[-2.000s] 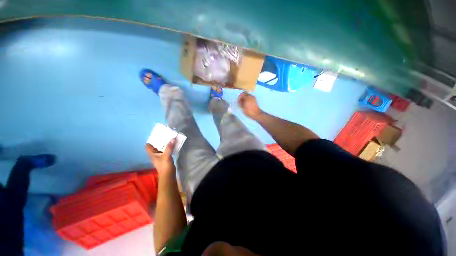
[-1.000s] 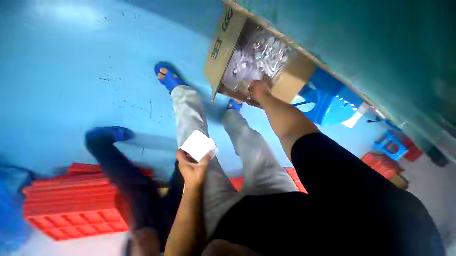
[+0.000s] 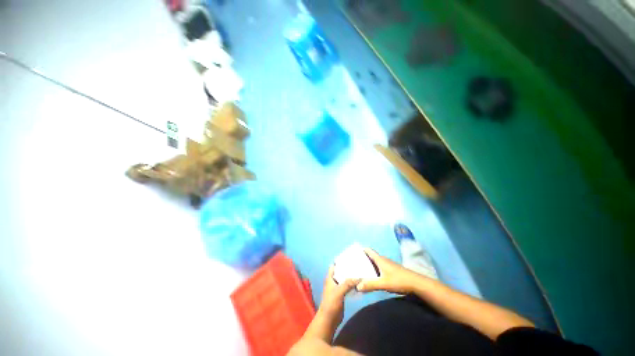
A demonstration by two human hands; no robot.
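Note:
A small white box or packet is held in front of my waist between both hands. My left hand grips it from its left and lower side. My right hand grips it from its right side. The fingers of both hands meet near its lower edge. The view is blurred, so the packet's details cannot be told.
Orange-red crates stand at lower left, with a blue plastic bag beyond them. Brown cartons lie along the pale wall. Blue stools stand on the floor. A green bench shelf runs along the right, an open carton under its edge.
The view has swung round along the aisle. My right hand has left the carton of clear bags and now holds the white packet together with my left hand. The other person is out of view.

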